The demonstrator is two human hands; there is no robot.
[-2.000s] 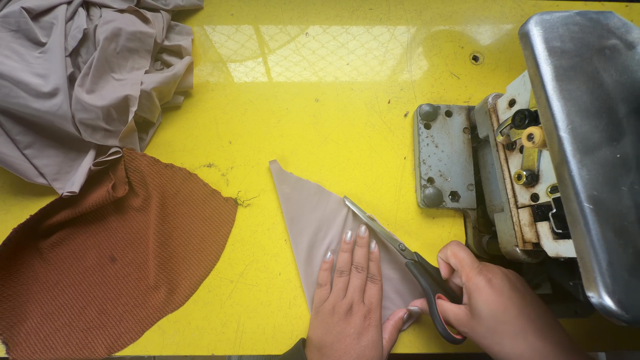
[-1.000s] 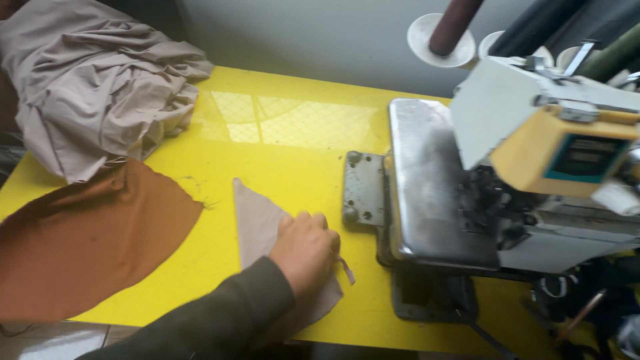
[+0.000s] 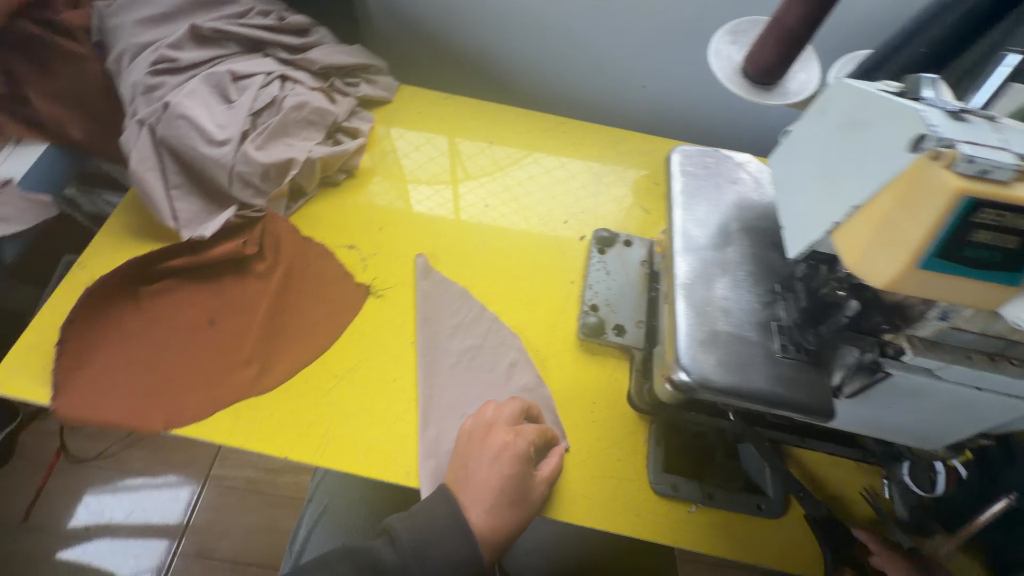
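Observation:
A folded piece of pale taupe fabric (image 3: 472,352) with one curved edge lies on the yellow table. My left hand (image 3: 508,472), in a dark sleeve, rests on its lower part and pinches the right edge between thumb and fingers. At the bottom right, partly cut off by the frame, my right hand (image 3: 884,552) has its fingers at the black handles of a pair of scissors (image 3: 820,516); the blades point up and left beside the machine base. A rust-brown fabric piece (image 3: 208,328) lies flat to the left of the taupe one.
Crumpled taupe fabric (image 3: 240,104) is heaped at the table's back left corner. An industrial sewing machine (image 3: 872,184) with a metal cover and a side plate (image 3: 616,288) stands at the right. Thread cones on white discs (image 3: 764,60) are behind it. The yellow table's front edge (image 3: 344,466) runs near my legs.
The scissors have moved away from the taupe fabric to the lower right with my right hand. My left hand has gone from lying flat to pinching the fabric's edge. The view has tilted up.

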